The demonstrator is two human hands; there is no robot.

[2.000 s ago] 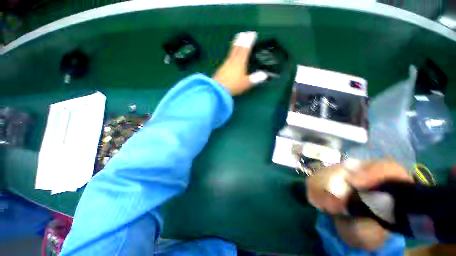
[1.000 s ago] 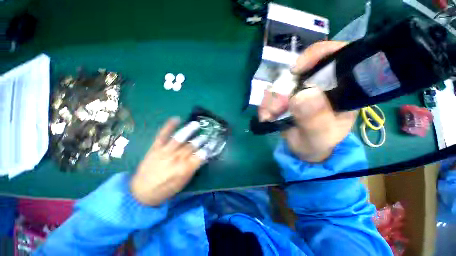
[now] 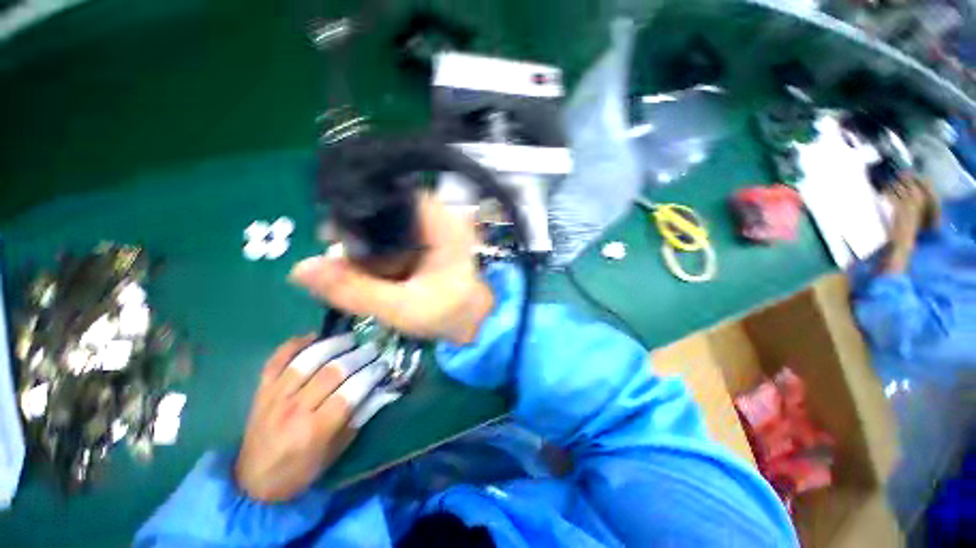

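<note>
My left hand (image 3: pixel 305 412), with white finger cots, lies on the black housing with its green circuit board (image 3: pixel 401 359) near the bench's front edge and holds it. My right hand (image 3: pixel 428 280) is around the dark electric screwdriver (image 3: pixel 369 209), which stands roughly upright above the housing. Its tip is hidden by my right hand, so I cannot tell whether it touches the board. The screwdriver's cord loops over my right wrist. The view is blurred.
Metal pieces (image 3: pixel 96 359) lie left, four round white pieces (image 3: pixel 268 238) behind my left hand. The screw feeder (image 3: pixel 501 112), plastic bag (image 3: pixel 599 161), scissors (image 3: pixel 682 238) and a red bundle (image 3: pixel 766 212) are right. A cardboard box (image 3: pixel 856 396) is below; another worker's hand (image 3: pixel 908 219) is far right.
The screwdriver has swung from lying slanted at the right to upright over the housing, with my right hand moved left. My left hand stays on the housing. The view has shifted right.
</note>
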